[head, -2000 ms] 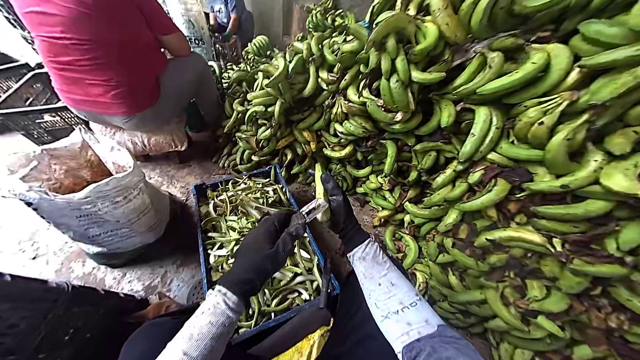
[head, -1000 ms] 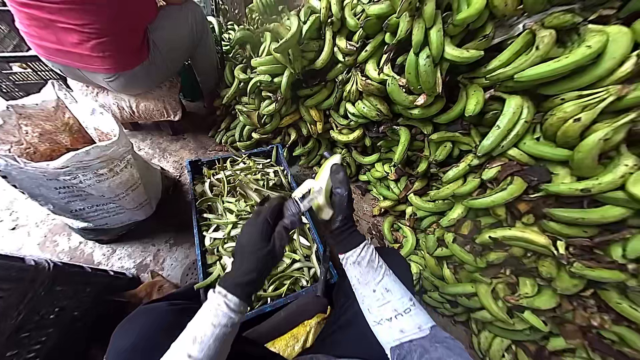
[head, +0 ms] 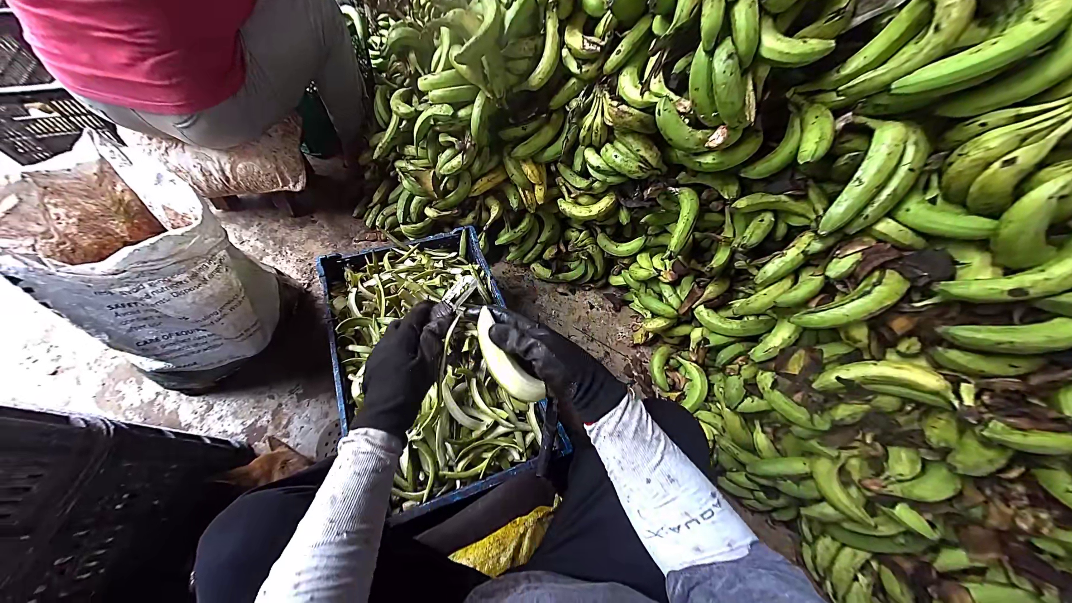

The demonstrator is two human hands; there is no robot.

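Observation:
My right hand (head: 557,356), in a black glove, grips a peeled plantain (head: 505,362) that is pale cream and tilted over the crate. In a matching glove, my left hand (head: 406,356) is closed on a small tool with a pale metallic part (head: 461,291), its exact kind unclear. A strip of peel hangs beside my left fingers. Beneath both hands lies a blue plastic crate (head: 337,368) filled with green plantain peels (head: 469,435).
A large heap of green plantains (head: 670,142) covers the right and back. On the left stand a white woven sack (head: 176,301) and a black crate (head: 100,494). A person (head: 167,59) sits at the upper left; an animal's brown ear (head: 270,463) shows beside my leg.
The plantain in my right hand has turned from upright to tilted, its lower end toward the right. Both hands remain close together over the crate. The view has shifted downward.

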